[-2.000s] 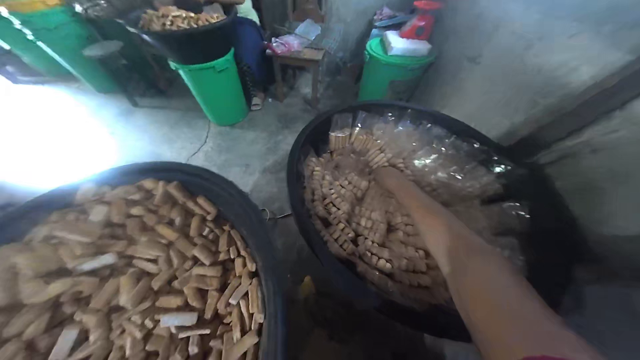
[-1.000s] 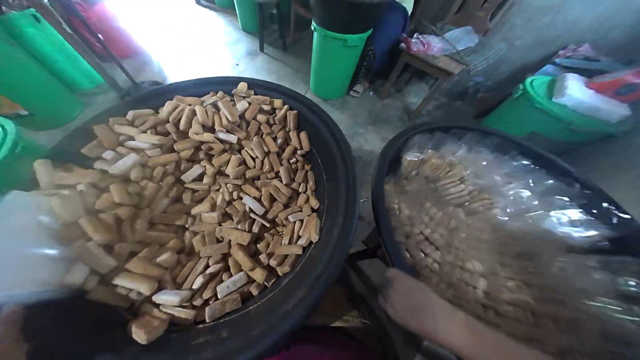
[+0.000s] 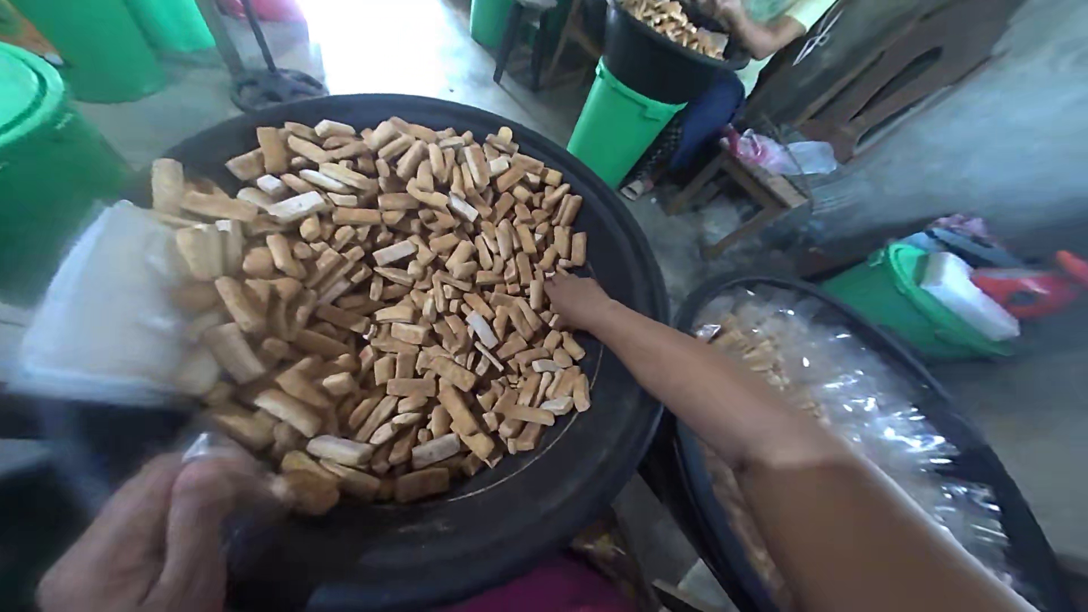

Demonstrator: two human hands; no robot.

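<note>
My left hand [image 3: 170, 518] is at the lower left, blurred, with its thumb and fingers closed on a clear plastic bag [image 3: 202, 444]. Beyond it a stack of translucent plastic bags [image 3: 102, 314] lies at the left side of a wide black tub [image 3: 544, 510]. Brown, stick-shaped baked pieces [image 3: 425, 297] are heaped in the tub, a few of them whitish. My right hand [image 3: 576, 299] reaches into the right side of the heap, its fingertips among the pieces; whether it grasps any is hidden.
A second black tub [image 3: 960, 408] at the right holds filled clear bags [image 3: 858, 391]. Green bins [image 3: 905, 297] stand behind it and at the left. Farther back, a seated person [image 3: 769, 34] works at another black tub [image 3: 654, 51] on a green bin [image 3: 616, 123], beside a small wooden stool [image 3: 769, 183].
My right hand has moved from the tub of filled bags at the right to the heap of loose pieces. The view has turned left since the oldest frame. My left hand has come into view.
</note>
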